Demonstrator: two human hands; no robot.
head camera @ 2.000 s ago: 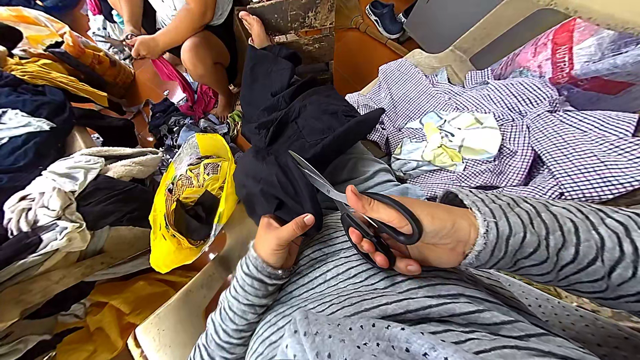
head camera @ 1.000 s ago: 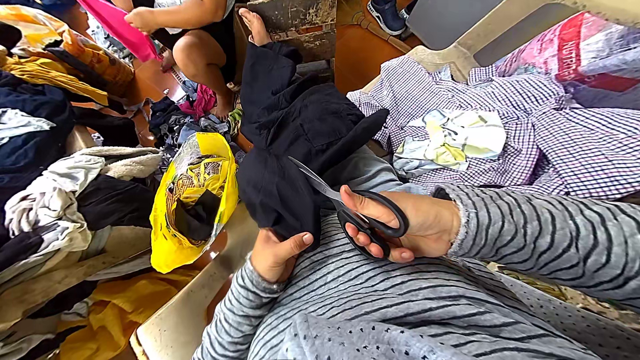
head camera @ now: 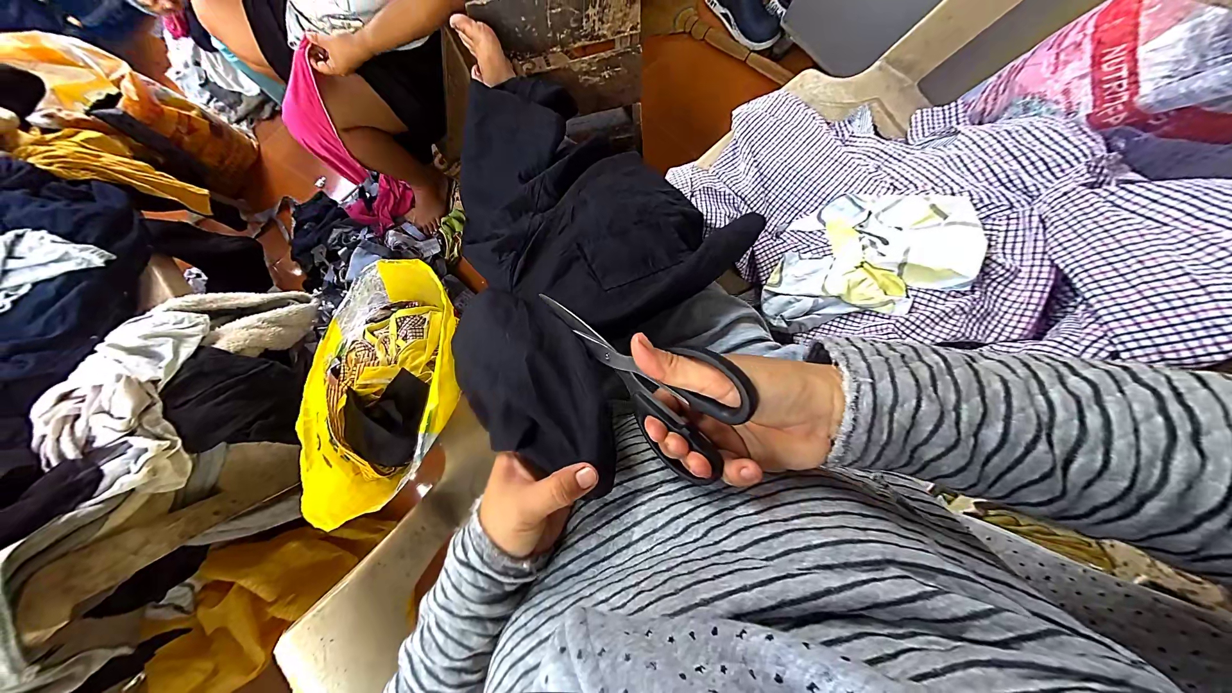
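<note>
Black fabric scissors (head camera: 626, 364) are in my right hand (head camera: 736, 414), thumb and fingers through the handle loops. Their blades point up and left over a black cloth garment (head camera: 630, 231) lying across my lap; whether fabric is between the blades I cannot tell. With thumb and fingers, my left hand (head camera: 534, 496) grips the garment's lower edge, below the blade tips. The garment's far end stretches toward another person's bare foot. At its left stands an open yellow plastic bag (head camera: 332, 481) holding cloth pieces.
Checked cloth (head camera: 924, 154) with a white-and-yellow scrap (head camera: 924, 241) lies on a plastic chair (head camera: 881, 91) at right. Heaped garments (head camera: 115, 404) fill the left side. A seated person (head camera: 375, 106) handles pink cloth (head camera: 322, 115) beyond a pile of dark scraps (head camera: 351, 241).
The other person's pink cloth, held up and stretched out a second ago, now hangs lower by their leg. My hands keep nearly the same place on the scissors and black garment.
</note>
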